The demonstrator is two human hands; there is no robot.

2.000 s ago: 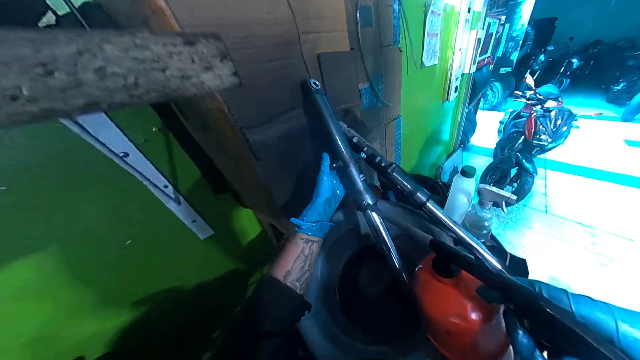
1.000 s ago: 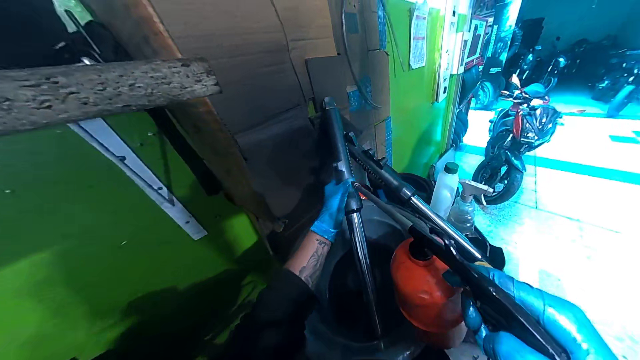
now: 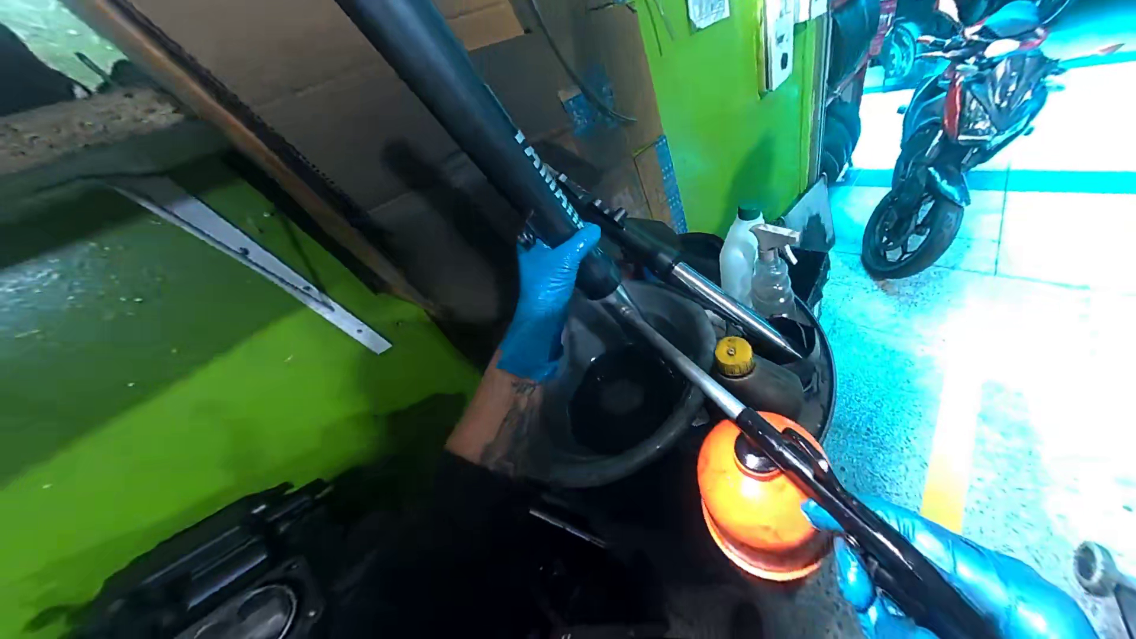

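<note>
My left hand (image 3: 552, 297), in a blue glove, grips the lower end of a black motorcycle fork tube (image 3: 484, 115) that slants down from the top. A black air blow gun (image 3: 834, 497) with a long metal nozzle (image 3: 683, 364) is in my gloved right hand (image 3: 941, 568) at the lower right. The nozzle's tip meets the tube's lower end, just below my left hand; whether it goes inside cannot be told. Under the tube stands a dark round basin (image 3: 612, 466) with dark liquid in it. A second fork leg (image 3: 723, 297) with a chrome tube leans behind.
An orange container (image 3: 763, 506) stands below the blow gun. Beside the basin are a yellow-capped bottle (image 3: 768, 386), a white bottle (image 3: 738, 257) and a spray bottle (image 3: 774, 280). Cardboard (image 3: 355, 115) lines the green wall. A motorcycle (image 3: 958, 133) stands at the upper right.
The fork tube in my left hand has tilted, and its chrome lower part no longer shows below my hand. My right hand has come in from outside the oldest frame. The view has shifted.
</note>
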